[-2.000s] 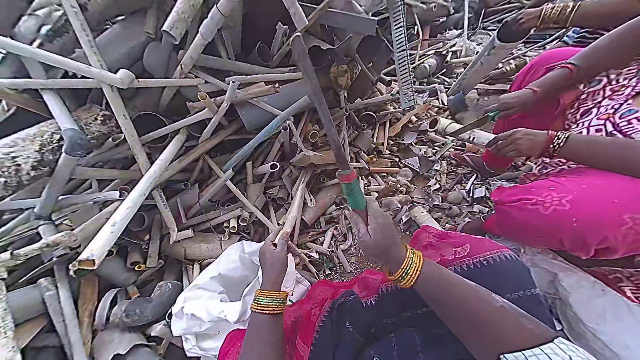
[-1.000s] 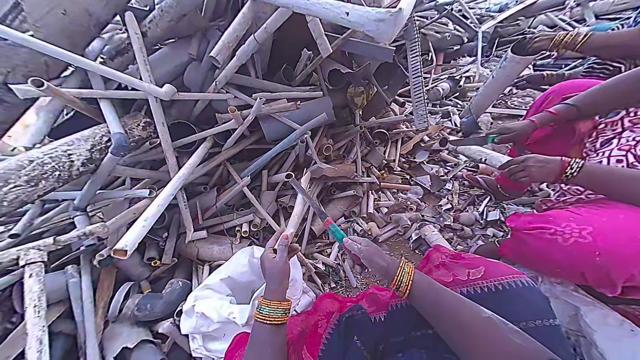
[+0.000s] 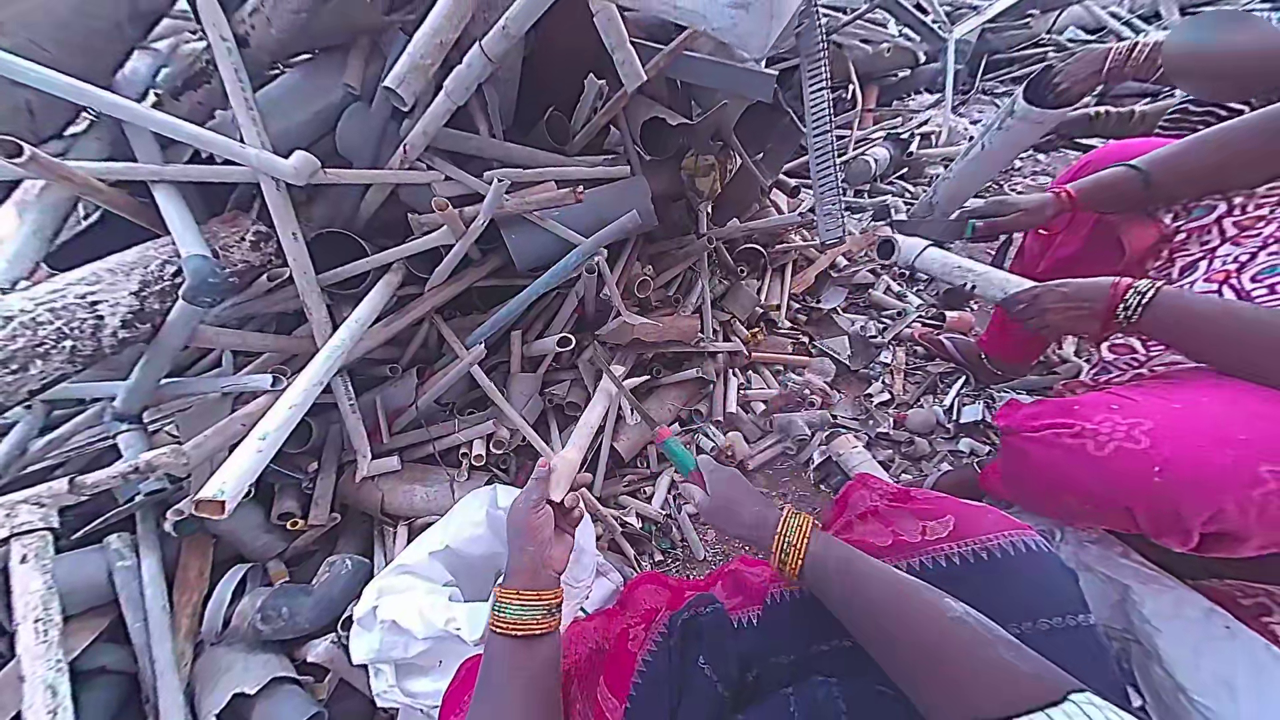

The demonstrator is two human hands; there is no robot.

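My left hand (image 3: 543, 515) holds the lower end of a pale plastic pipe piece (image 3: 590, 420), which points up and away over the scrap. In my right hand (image 3: 733, 505) is the green and red handle of a long-bladed tool (image 3: 680, 455). Its thin dark blade slants up to the left, its tip close to the far part of the pipe piece. Whether blade and pipe touch, I cannot tell. A white sack (image 3: 430, 600) lies beside and below my left hand. Small pipe offcuts are scattered beneath both hands.
A tangled heap of scrap pipes (image 3: 320, 380) rises ahead and left. A slotted grey strip (image 3: 822, 130) stands in the heap. On the right, a co-worker's hand (image 3: 1060, 305) holds a pale pipe (image 3: 950, 265); another person's hand (image 3: 1080, 75) is on a wide grey pipe (image 3: 990, 150).
Two seconds ago the blade stood tall and nearly upright; now it is lower and slants toward the pipe piece. My left hand still holds that piece.
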